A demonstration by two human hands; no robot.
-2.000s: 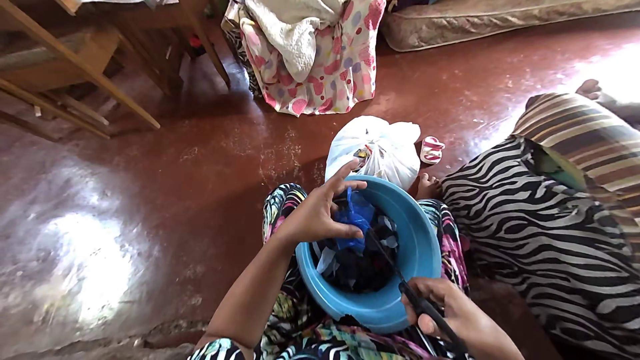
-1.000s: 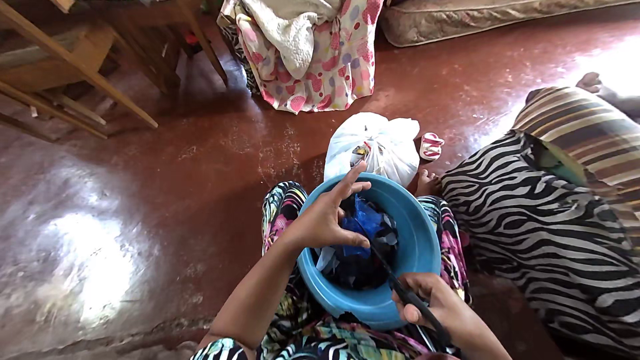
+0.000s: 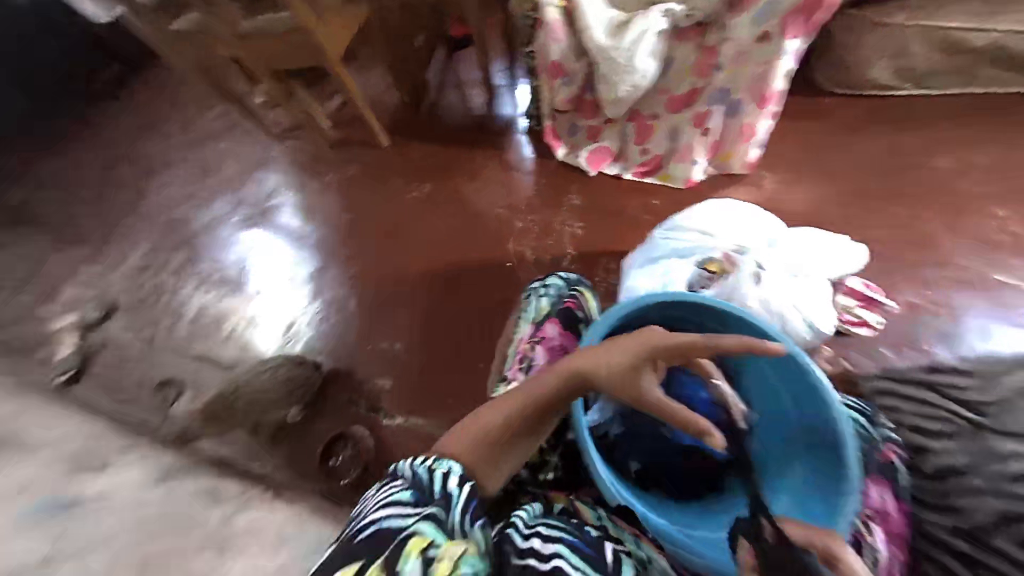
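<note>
A blue plastic basin (image 3: 808,432) stands between my knees, with dark cloth pieces (image 3: 656,456) and a bright blue piece of material (image 3: 692,396) inside. Over its left part is my left hand (image 3: 672,376), fingers spread, with some fingers bent down beside the blue piece; whether they pinch it is hidden. At the near right rim my right hand (image 3: 800,548) holds black-handled scissors (image 3: 760,520), blurred by motion. Their dark blades point up into the basin toward my left hand.
Beyond the basin sit a white plastic bag (image 3: 720,240) and a red-and-white sandal (image 3: 864,306). Farther off are a cloth-draped item (image 3: 664,136), a wooden chair (image 3: 344,72) and a cushion edge (image 3: 920,56). Striped fabric (image 3: 952,448) lies at right; a brown object (image 3: 264,392) lies left.
The view has swung left. My left hand has stayed over the basin, its fingers now stretched toward the far right rim. My right hand still holds the black-handled scissors.
</note>
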